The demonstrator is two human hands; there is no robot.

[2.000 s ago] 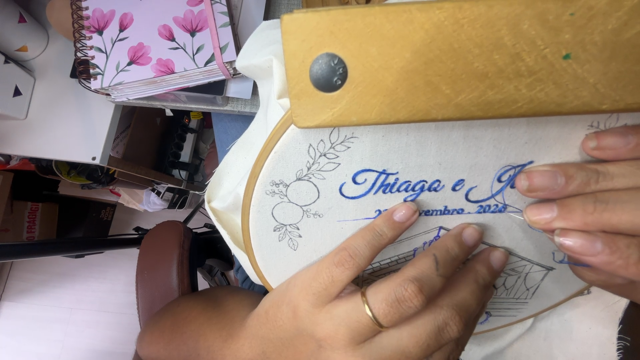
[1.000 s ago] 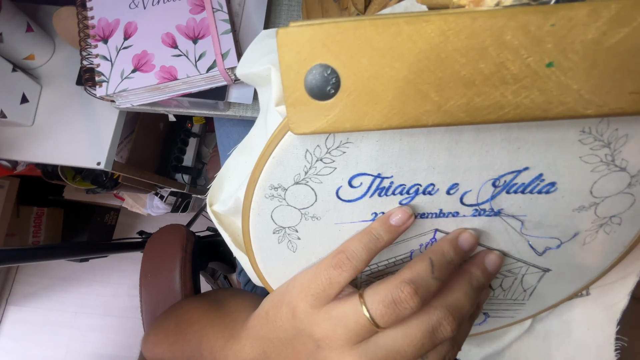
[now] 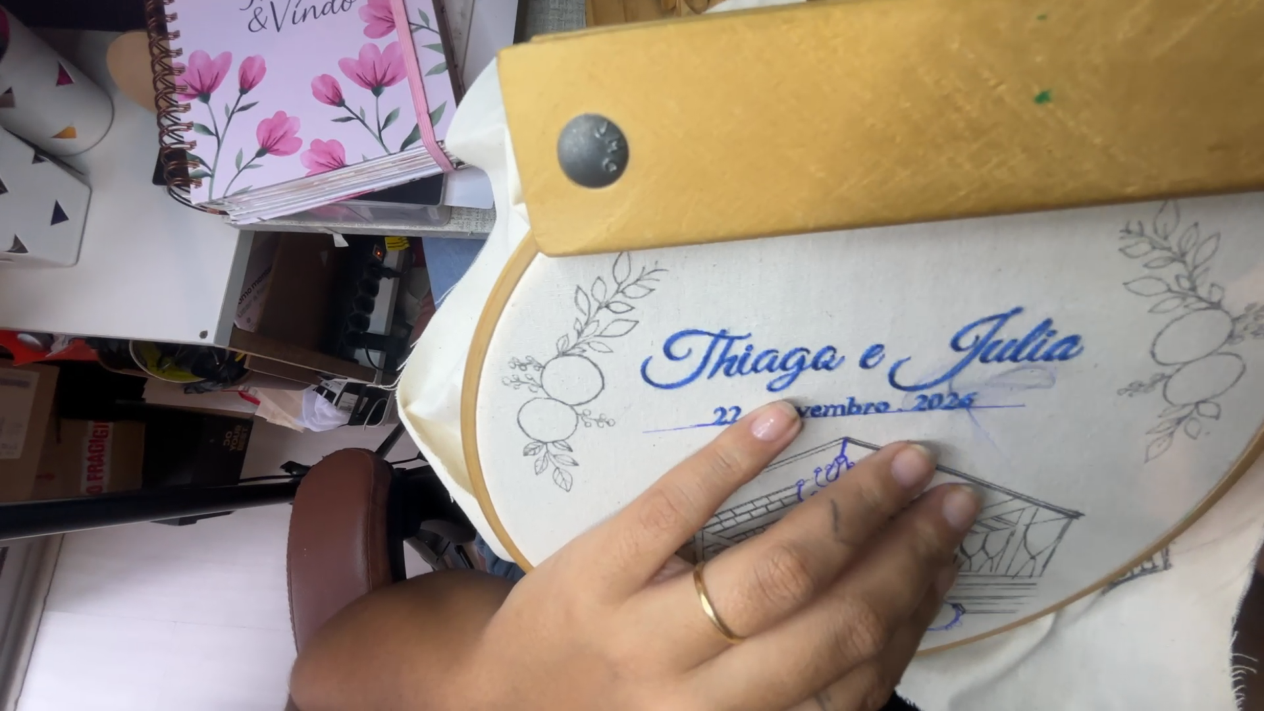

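My left hand (image 3: 780,583), with a gold ring, lies on off-white fabric (image 3: 879,276) stretched in a wooden embroidery hoop (image 3: 476,395). Its fingertips touch the cloth just below blue stitched script lettering (image 3: 859,355) and a smaller blue line of writing. The fingers partly cover a drawn building (image 3: 1027,523); the thumb is hidden. Outlined fruit-and-leaf sprays flank the lettering, at left (image 3: 560,395) and right (image 3: 1195,346). A faint blurred streak, perhaps thread, shows beneath the lettering's right end. My right hand is out of view.
A golden bar (image 3: 839,128) with a dark round stud lies across the hoop's top. Upper left, a floral spiral notebook (image 3: 296,109) sits on a white desk (image 3: 128,257). A brown padded seat or armrest (image 3: 341,533) and a black bar (image 3: 148,509) stand lower left.
Two seconds ago my right hand was over the fabric's right side; one second ago it had left view. The loose blue thread seen right of the building then no longer shows clearly. My left hand stays put.
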